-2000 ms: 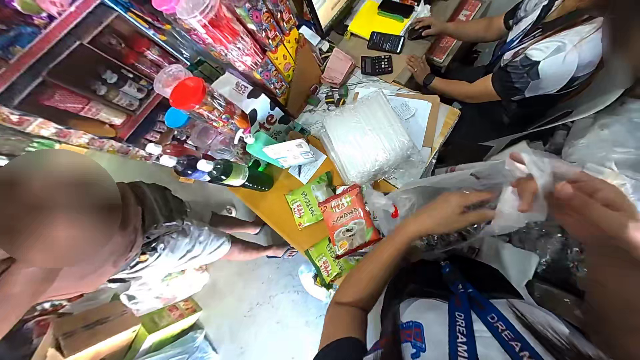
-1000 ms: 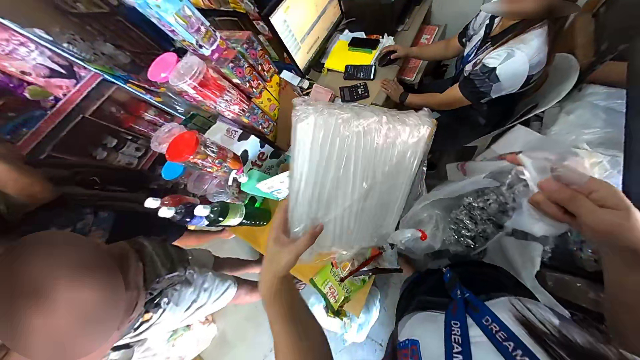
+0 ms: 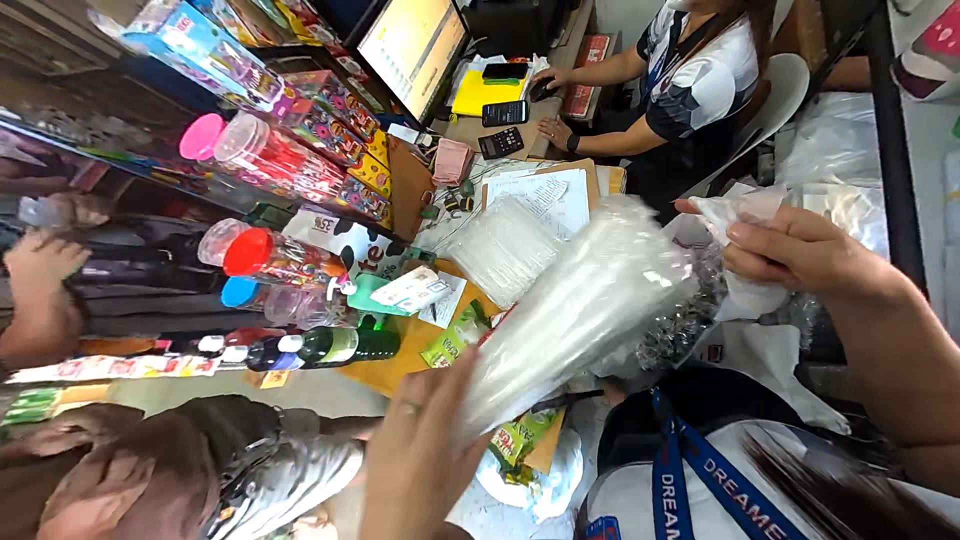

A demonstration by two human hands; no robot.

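My left hand (image 3: 424, 442), low in the middle of the head view, holds the near end of a bundle of clear plastic (image 3: 585, 300), tilted up toward the right. Another clear plastic pack (image 3: 506, 251) lies on the counter behind it, partly covered by the bundle. At the right, my right hand (image 3: 810, 247) grips the bunched white top of a plastic bag (image 3: 750, 289). Dark and silvery items (image 3: 671, 330) show in the bag, their kind unclear. Below the bundle are green snack packets (image 3: 525, 439), partly hidden.
Candy jars (image 3: 285, 255) and dark bottles (image 3: 349, 345) stand at the left, near a green pump bottle (image 3: 375, 295). Papers (image 3: 551, 195), a phone (image 3: 505, 113) and a calculator (image 3: 500, 142) lie behind. A seated person (image 3: 675, 82) uses a mouse; other people stand left.
My left hand was at the bag, then held a clear plastic bundle upright; the bundle is now tilted to the right. My right hand still grips the bag.
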